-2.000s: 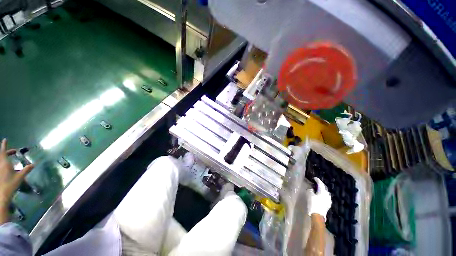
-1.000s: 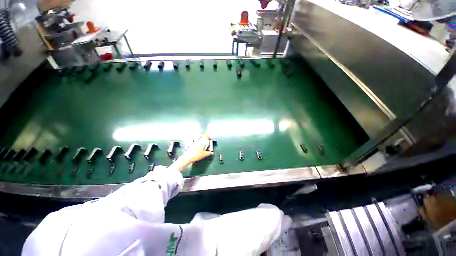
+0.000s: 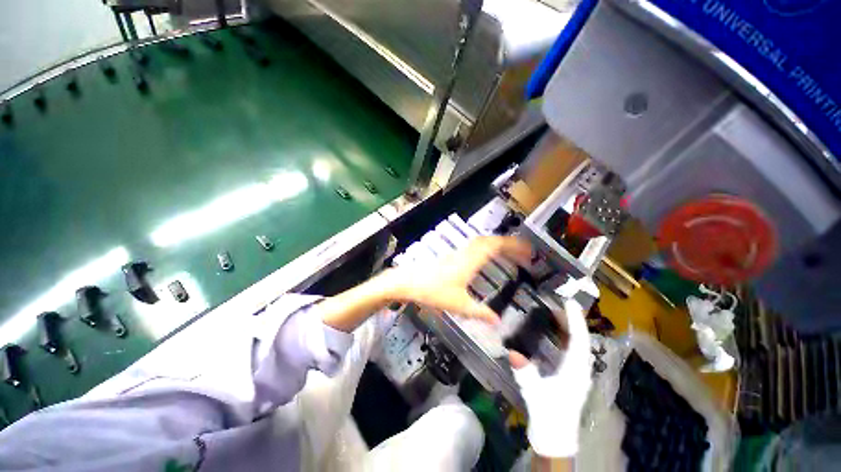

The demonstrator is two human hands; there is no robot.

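My left hand (image 3: 447,281), bare and slightly blurred, is over the grooved metal machine table (image 3: 429,247) with thumb and fingers spread apart. It holds nothing that I can see. A black shape (image 3: 507,293), apparently a part at the printing jig, shows just beyond its fingers; whether they touch it is unclear. My right hand (image 3: 561,396), in a white glove, is at the table's right side. It grips a black plastic part (image 3: 539,334) between thumb and fingers. The hands and parts hide most of the jig.
The green conveyor belt (image 3: 184,166) at left carries black parts (image 3: 89,304) and small fittings (image 3: 179,291). The grey machine head with its red stop button (image 3: 717,240) overhangs at upper right. A lined tray of black parts (image 3: 659,415) lies at lower right, a crumpled white wipe (image 3: 710,332) beyond.
The view has swung from the belt back to the machine. My left hand has left the belt and come over the table. My gloved hand, earlier at the tray, is now beside the jig with a black part.
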